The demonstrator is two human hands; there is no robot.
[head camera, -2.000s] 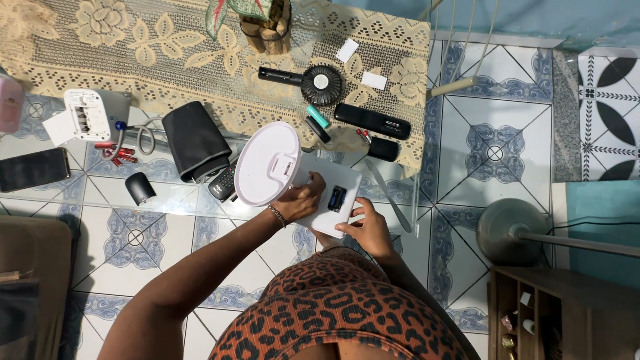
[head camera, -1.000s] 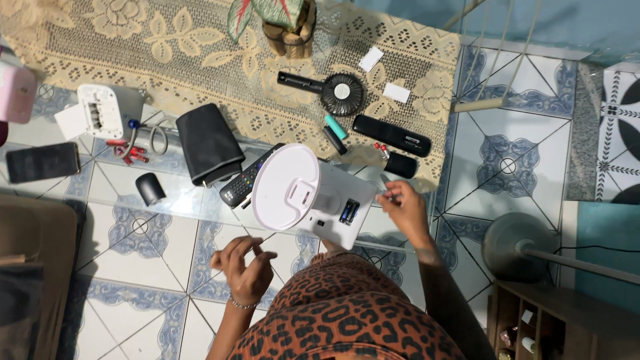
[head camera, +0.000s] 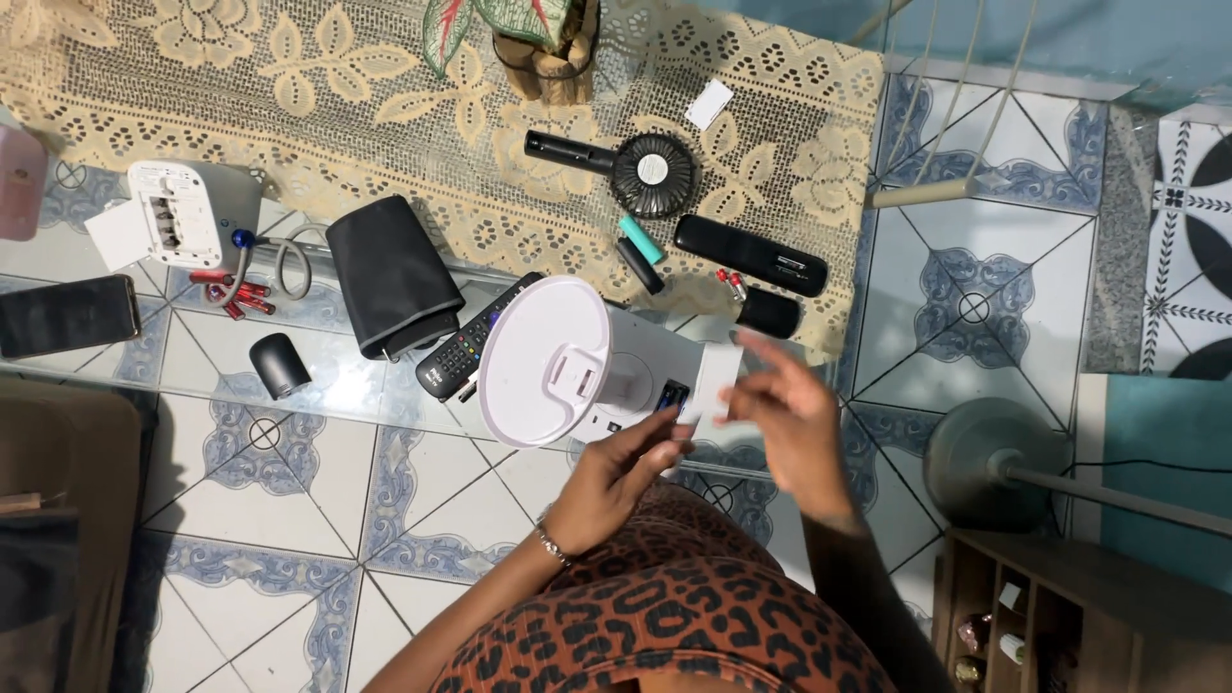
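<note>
Between my two hands is a small white paper card (head camera: 713, 381), slightly blurred. The fingertips of my left hand (head camera: 616, 472) pinch its lower left edge, and my right hand (head camera: 791, 423) touches its right side with fingers partly spread. Just beyond them a white device with a round disc (head camera: 545, 364) lies on the glass tabletop, its battery compartment (head camera: 673, 397) uncovered and holding dark blue batteries. A black remote control (head camera: 462, 351) lies partly behind the disc. Another white card (head camera: 709, 104) rests on the lace tablecloth.
Around lie a handheld fan (head camera: 653, 173), a teal battery cell (head camera: 641, 240), a black case (head camera: 751, 255), a black pouch (head camera: 393, 279), a white device with open battery slots (head camera: 188, 217), red batteries (head camera: 252, 298), a black cap (head camera: 279, 366), a smartphone (head camera: 69, 316) and a potted plant (head camera: 547, 58).
One of the two white cards has left the tablecloth and is now between my hands. My left hand, empty and apart a second ago, has moved right to meet my right hand.
</note>
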